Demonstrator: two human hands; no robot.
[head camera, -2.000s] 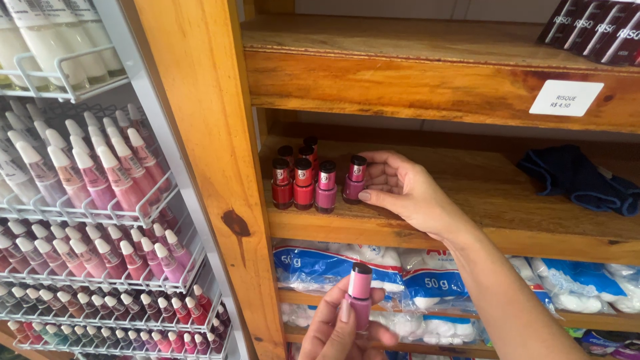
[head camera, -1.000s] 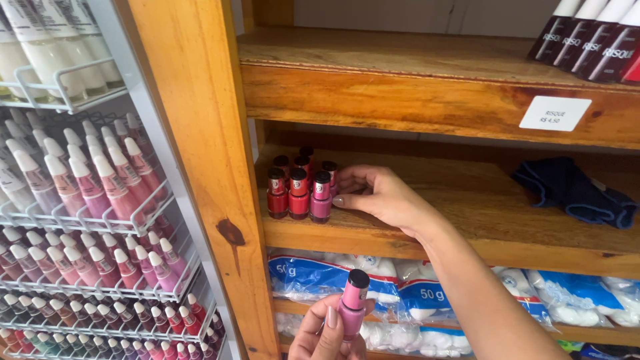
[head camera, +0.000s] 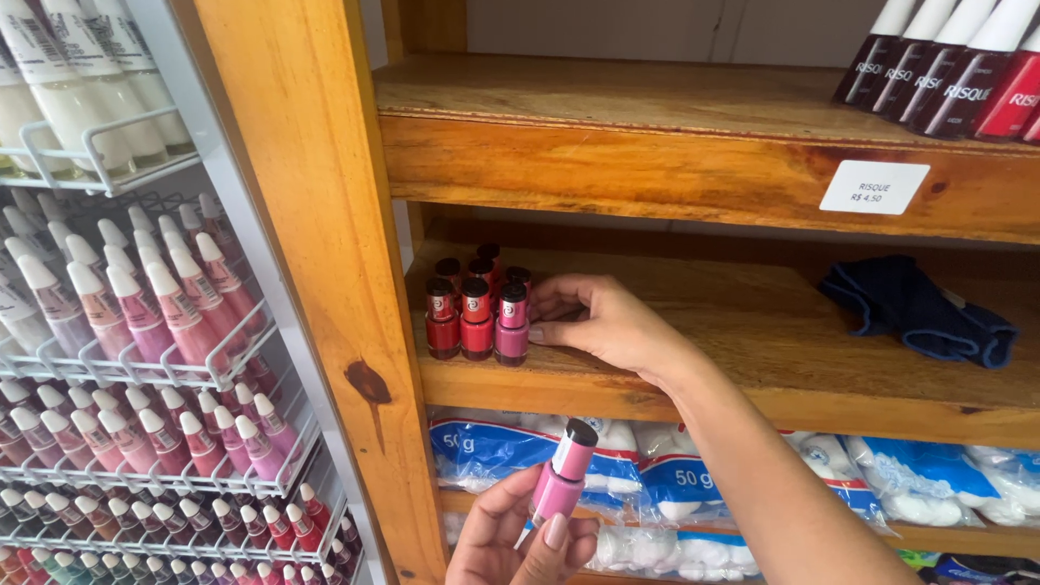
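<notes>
My left hand (head camera: 528, 528), low in the view, holds a pink nail polish bottle (head camera: 565, 471) with a black-topped cap, tilted slightly right. My right hand (head camera: 601, 321) reaches onto the middle wooden shelf, its fingertips at a bottle (head camera: 519, 278) behind the front row; whether they grip it is hidden. In that front row a dark red bottle (head camera: 443, 319), a bright red bottle (head camera: 476, 319) and a mauve-pink bottle (head camera: 512, 324) stand upright side by side. Several more red bottles (head camera: 487, 264) stand behind them, partly hidden.
A dark blue cloth (head camera: 918, 309) lies on the same shelf at right. Above, white-capped polish bottles (head camera: 967, 81) stand over a price label (head camera: 874, 187). Bagged cotton balls (head camera: 520, 447) lie below. Left of the wooden upright (head camera: 317, 244), wire racks (head camera: 236, 349) hold many polishes.
My right hand has moved left, from a bottle standing right of the group to a place behind the front mauve-pink bottle. The left hand still holds the pink bottle.
</notes>
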